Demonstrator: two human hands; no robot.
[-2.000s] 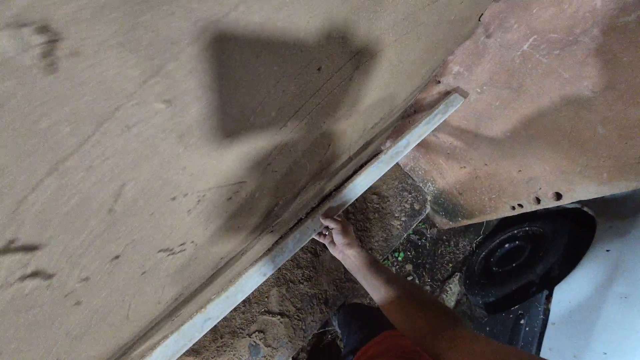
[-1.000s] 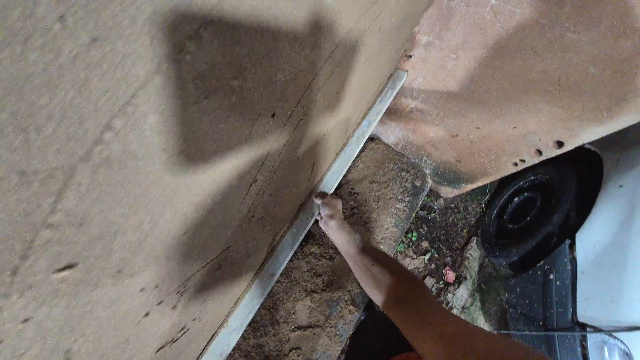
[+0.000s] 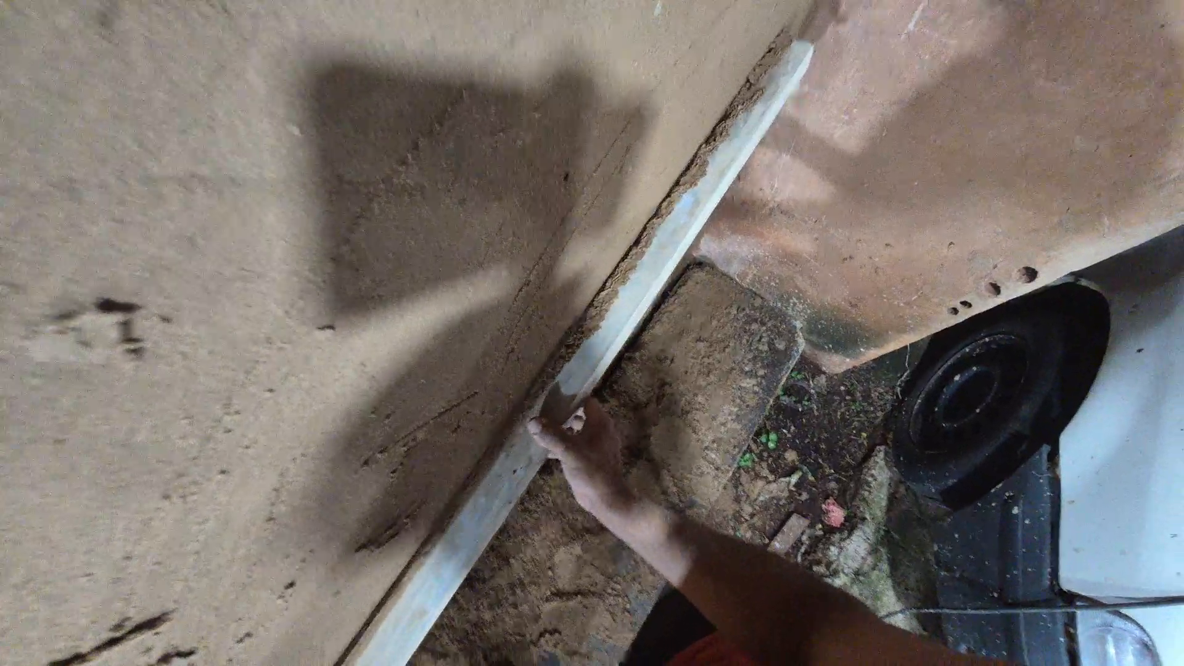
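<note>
My right hand [image 3: 587, 453] is closed around a long, light-coloured straightedge bar [image 3: 647, 277], with the thumb on its wall side. The bar runs diagonally from the lower left to the upper right, along the wet, sandy mortar or plaster wall [image 3: 231, 370]. Brown mortar is gathered along the bar's wall-side edge above my hand. Gouges and small pits mark the wall surface, and a dark shadow falls across it. My left hand is outside the view.
A reddish wall [image 3: 953, 166] with several small holes borders the upper right. Mortar-covered ground [image 3: 712, 370] lies beside the bar. At the right are a black wheel [image 3: 971, 388] and a white vehicle body panel [image 3: 1124, 444]. A thin cable [image 3: 1017, 609] crosses at the lower right.
A band of mortar now shows along the upper part of the bar's edge. My right hand still grips the bar, while the view has shifted.
</note>
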